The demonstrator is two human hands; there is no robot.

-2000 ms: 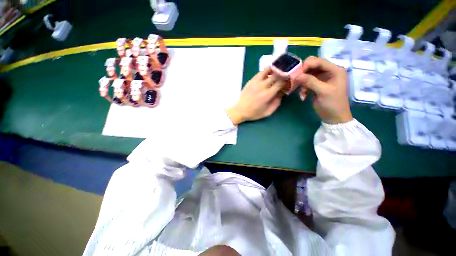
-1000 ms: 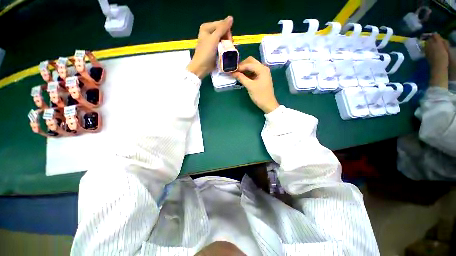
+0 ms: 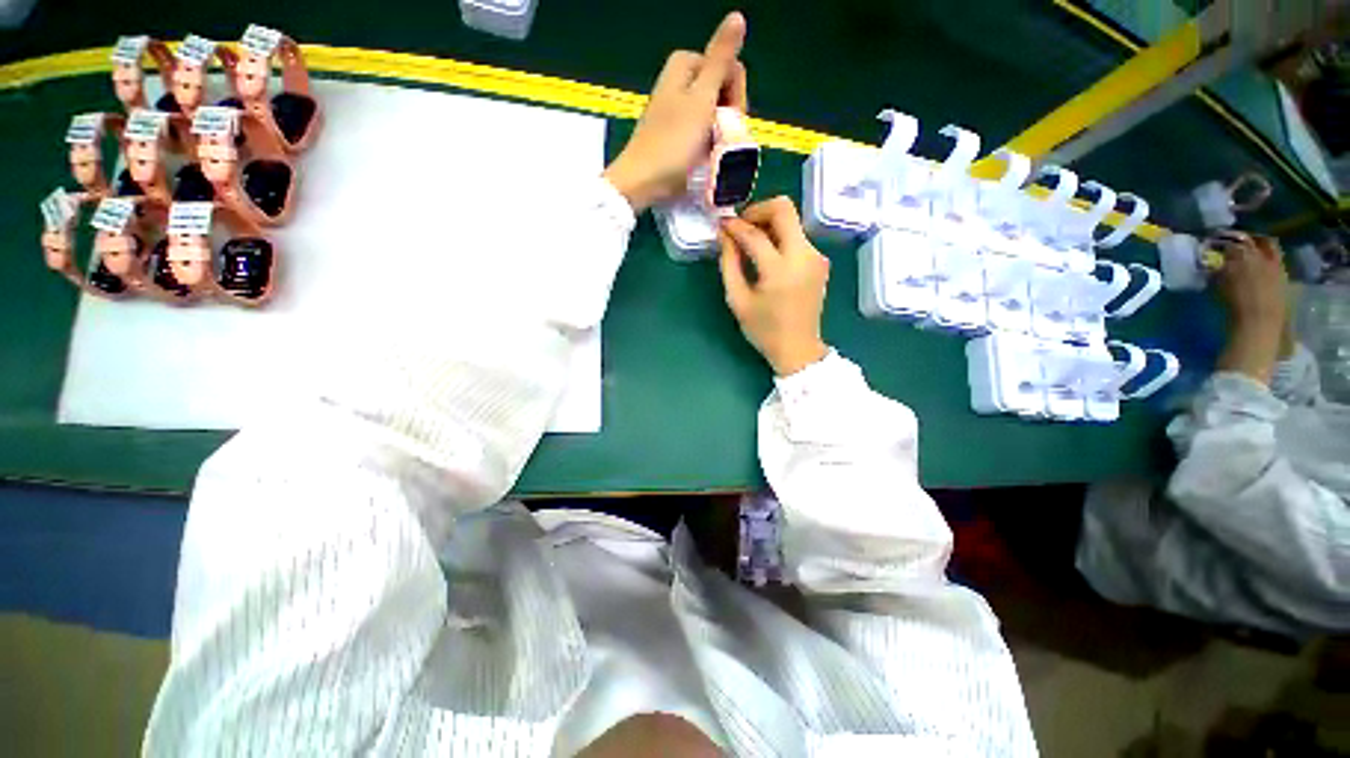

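Note:
A pink smartwatch with a black screen is on a white display stand, in front of me at the yellow stripe. My left hand holds the watch and stand from the left and behind, its index finger pointing up. My right hand pinches the lower end of the watch at the strap; whether a small piece is between the fingertips cannot be told. The stand's arm is hidden by the watch and my left hand.
Pink watches with white tags stand in rows on a white sheet at left. White stands stand in rows at right. A coworker's hand holds a stand at far right. Another stand is beyond the yellow stripe.
The view has shifted since two seconds ago. The watch, earlier held between both hands in front of the stand, is now on it. My left hand moved behind it; my right hand moved to its lower end.

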